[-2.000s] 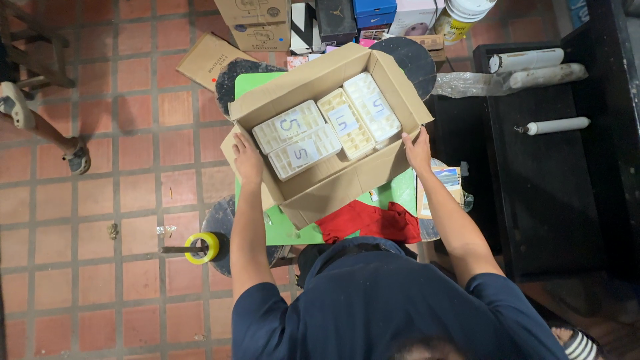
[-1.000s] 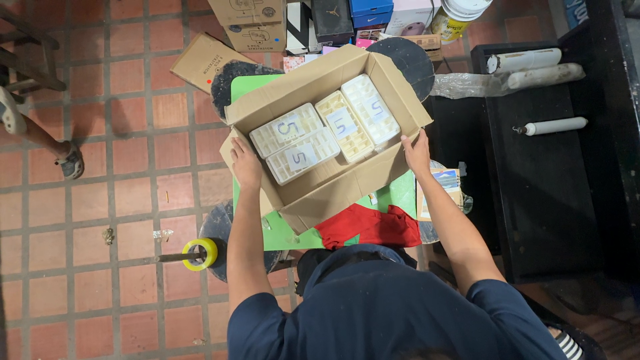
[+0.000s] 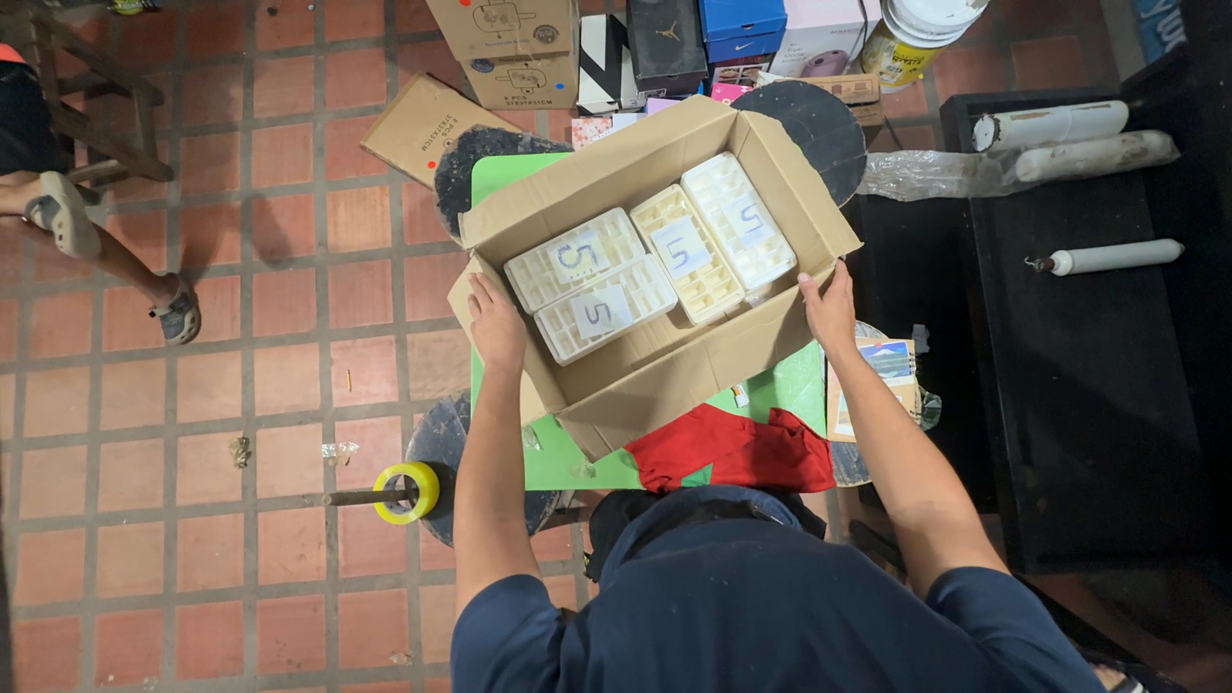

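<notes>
An open cardboard box [image 3: 664, 385] sits tilted across a green tabletop [image 3: 568, 472]. My left hand [image 3: 498, 322] holds its left end, and my right hand [image 3: 830, 310] grips its right end near the front corner. Inside lie several white ice-cube-tray-like plastic trays [image 3: 739, 217], each with a handwritten paper slip; two lie side by side at the left, two stand at the right. A bare strip of box bottom shows in front of them. Red cloth [image 3: 731, 448] lies on the tabletop between the box and my body.
Yellow tape roll [image 3: 406, 493] on a rod is left of the table. Cartons [image 3: 520, 58], shoe boxes [image 3: 666, 43] and a bucket [image 3: 910, 43] stand beyond. Dark shelving [image 3: 1097, 385] with white cylinders [image 3: 1116, 256] is at right. Another person's legs [image 3: 135, 260] are at far left.
Both hands stay on the box ends, and the box and trays keep nearly the same place. The other person's foot at the left has shifted slightly.
</notes>
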